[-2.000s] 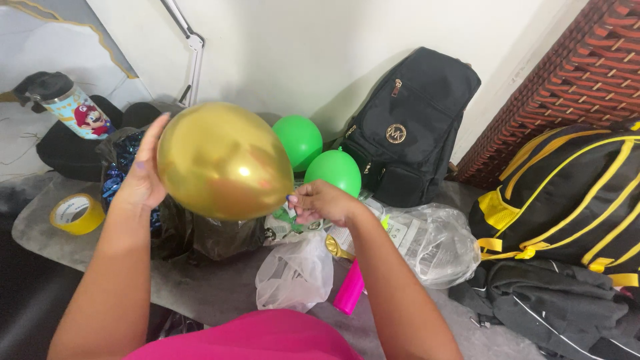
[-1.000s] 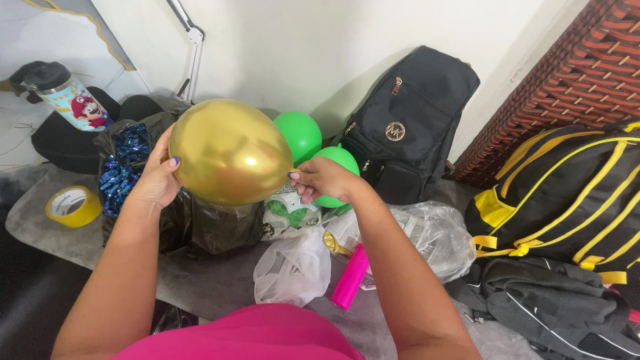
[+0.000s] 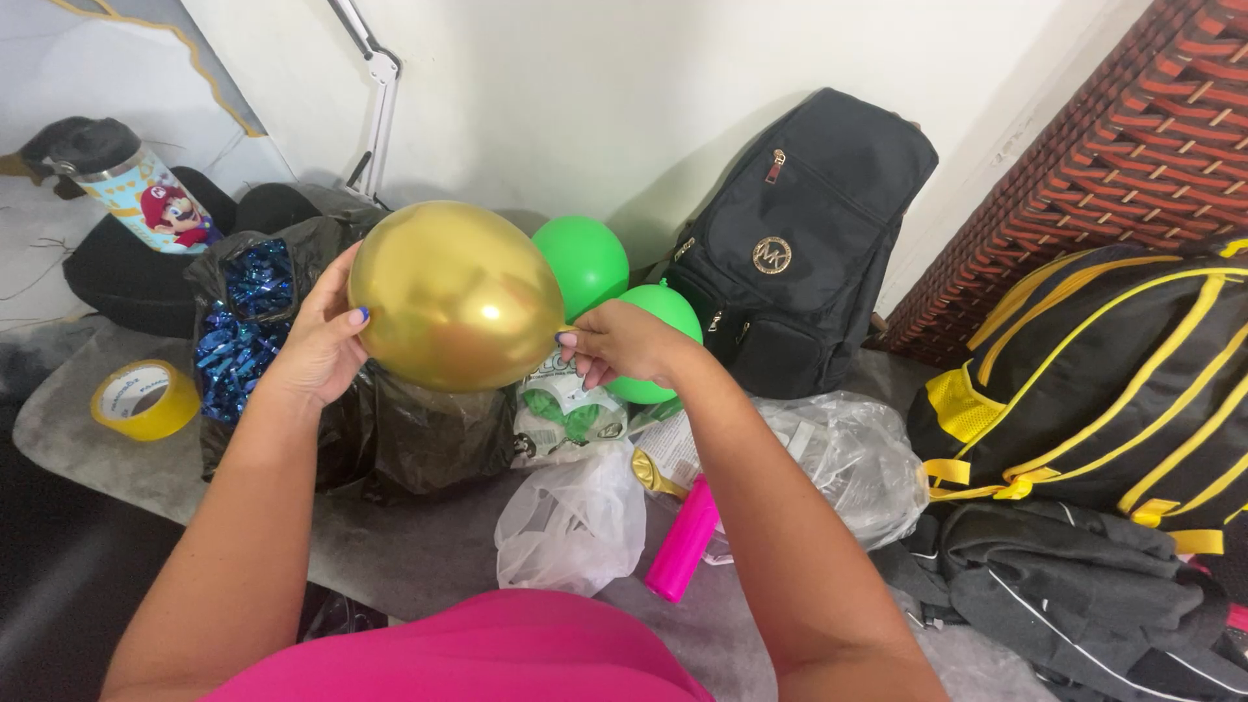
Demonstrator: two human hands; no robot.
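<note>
An inflated gold balloon (image 3: 453, 297) is held up between my two hands. My left hand (image 3: 327, 341) lies against its left side, fingers spread around the curve. At its right end, the fingertips of my right hand (image 3: 614, 341) pinch the balloon's neck, which they mostly hide. Just behind are two inflated green balloons, one (image 3: 582, 258) beside the gold one, the other (image 3: 655, 327) partly covered by my right hand. Below them lie a packet with green balloons (image 3: 570, 414), an uninflated gold balloon (image 3: 653, 473) and a bright pink cylinder (image 3: 682, 546).
Dark plastic bags (image 3: 444, 439) with blue tinsel (image 3: 244, 336) and a yellow tape roll (image 3: 146, 400) are at left. A tumbler (image 3: 146, 195) stands behind. Clear plastic (image 3: 848, 468), a white plastic bag (image 3: 575, 517), a black backpack (image 3: 819, 234) and a black-and-yellow backpack (image 3: 1102, 380) crowd the right.
My left hand has shifted from the upper left of the gold balloon to its lower left side. My right hand keeps its pinch at the neck.
</note>
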